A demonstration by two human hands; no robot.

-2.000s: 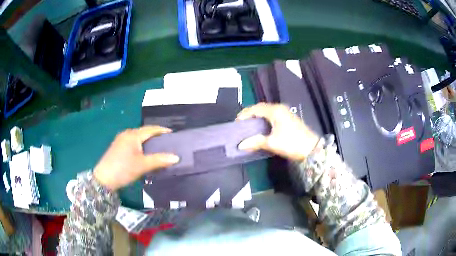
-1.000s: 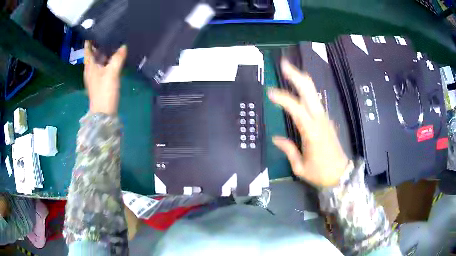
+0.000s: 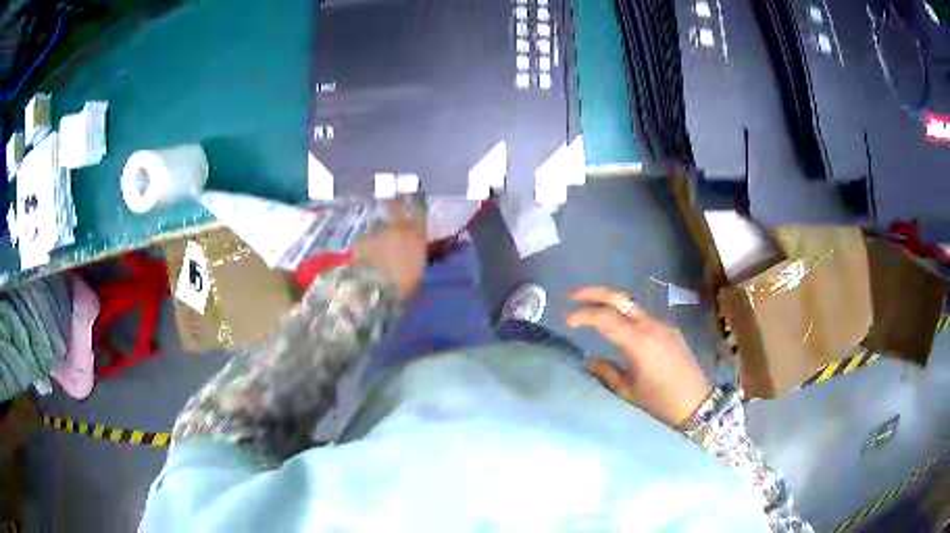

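A flat black box blank (image 3: pixel 438 94) lies on the green bench, with rows of small round icons at its right and white-edged flaps at the bench's front edge. My left hand (image 3: pixel 394 245) is blurred at the bench edge, at the end of a strip of white labels (image 3: pixel 297 231) that trails from a white label roll (image 3: pixel 165 177); its fingers are too blurred to tell their grip. My right hand (image 3: pixel 643 349) is open and empty, low in front of my body, off the bench.
Stacks of black box blanks (image 3: pixel 708 115) lie at the right. White paper piles (image 3: pixel 42 198) are at the far left. Open brown cartons (image 3: pixel 802 312) and another carton (image 3: pixel 234 302) stand below the bench, near a red stool (image 3: pixel 130 318). Another person's leg (image 3: pixel 36 333) shows at left.
The view has tilted down. The folded box has left my left hand and is out of view. My left hand has come down to the labels; my right hand has moved down off the bench.
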